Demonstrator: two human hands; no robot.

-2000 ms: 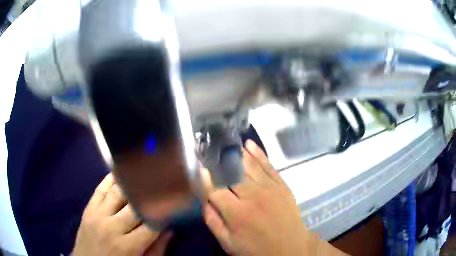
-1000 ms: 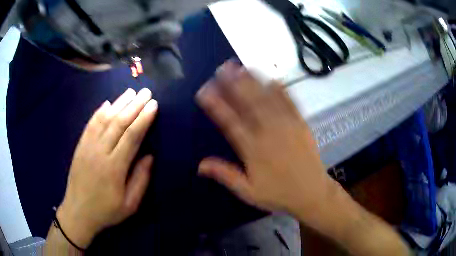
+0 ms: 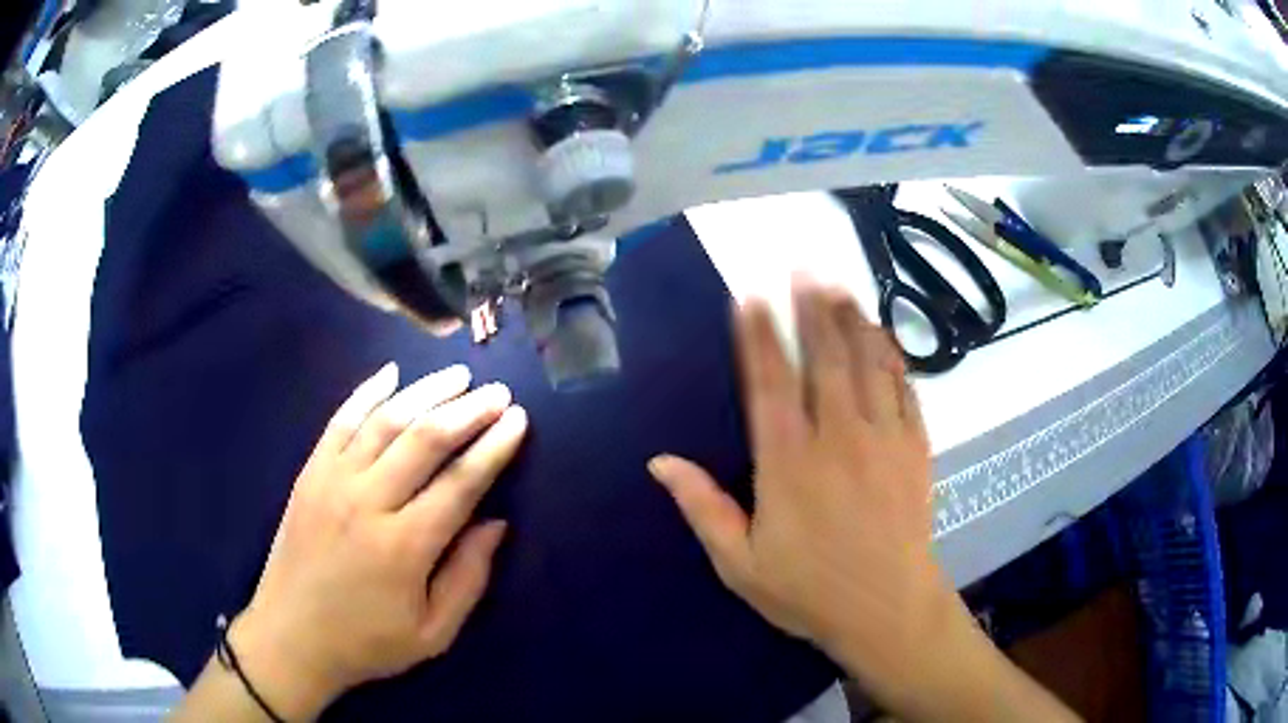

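A navy fabric panel [image 3: 198,410] lies spread under the needle area of the white sewing machine [image 3: 848,139]. The presser foot [image 3: 485,319] is lit and sits over the navy cloth, with the grey cylindrical attachment [image 3: 576,336] just to its right. My left hand [image 3: 389,530] lies flat on the cloth below the presser foot, fingertips pointing at it, holding nothing. My right hand [image 3: 833,480] is spread at the cloth's right edge, its fingers blurred, holding nothing. A dark band is on my left wrist.
Black-handled scissors [image 3: 944,290] and yellow-green and blue snips [image 3: 1038,254] lie right of my right hand. A printed ruler [image 3: 1088,420] runs along the table's front edge. A blue plastic basket [image 3: 1184,579] stands below at right.
The machine head shows less close and blurred. My hands have parted from beside the needle area and lie flatter on the cloth; my right hand has moved to the right edge.
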